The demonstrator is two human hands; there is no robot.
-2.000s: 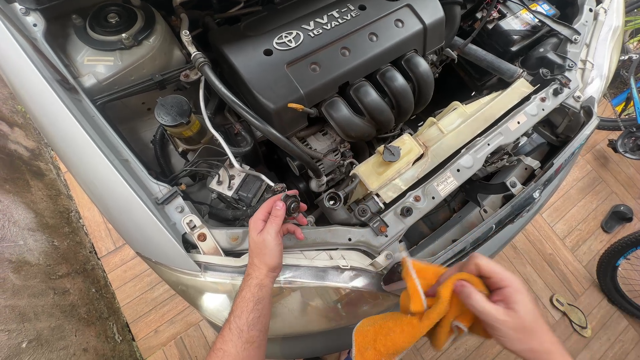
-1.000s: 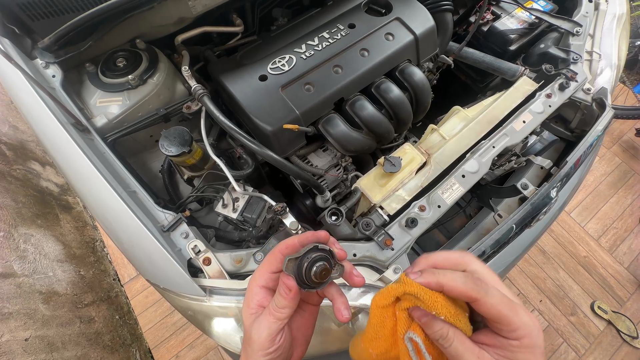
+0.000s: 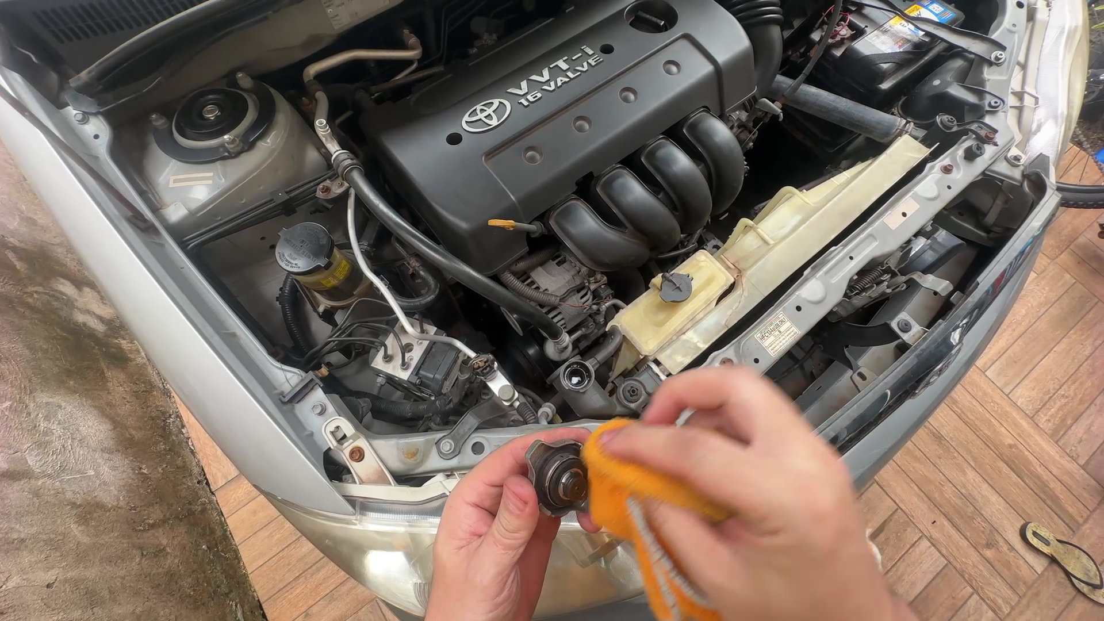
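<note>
My left hand point(image 3: 500, 535) grips a radiator cap point(image 3: 559, 477) by its rim, with the underside and its round metal seal turned up toward me. An orange cloth point(image 3: 638, 492) is pinched in my right hand point(image 3: 750, 492), and its folded edge touches the right side of the cap. Both hands are above the headlight point(image 3: 379, 552) at the car's front. Just beyond them, the radiator filler neck point(image 3: 576, 376) stands uncovered. Beside it lies the cream coolant reservoir point(image 3: 660, 319) with its dark cap point(image 3: 675, 287) on.
A black plastic engine cover point(image 3: 569, 129) fills the middle of the bay. The power steering fluid reservoir point(image 3: 319, 259) is at the left, the battery point(image 3: 888, 43) at the upper right. The metal front crossmember point(image 3: 828, 293) runs diagonally. A flip-flop point(image 3: 1065, 556) lies on the tiled floor.
The cap in my left hand was lower and sideways two seconds ago; its underside then turned up to view. My right hand has brought the orange cloth from apart to against the cap.
</note>
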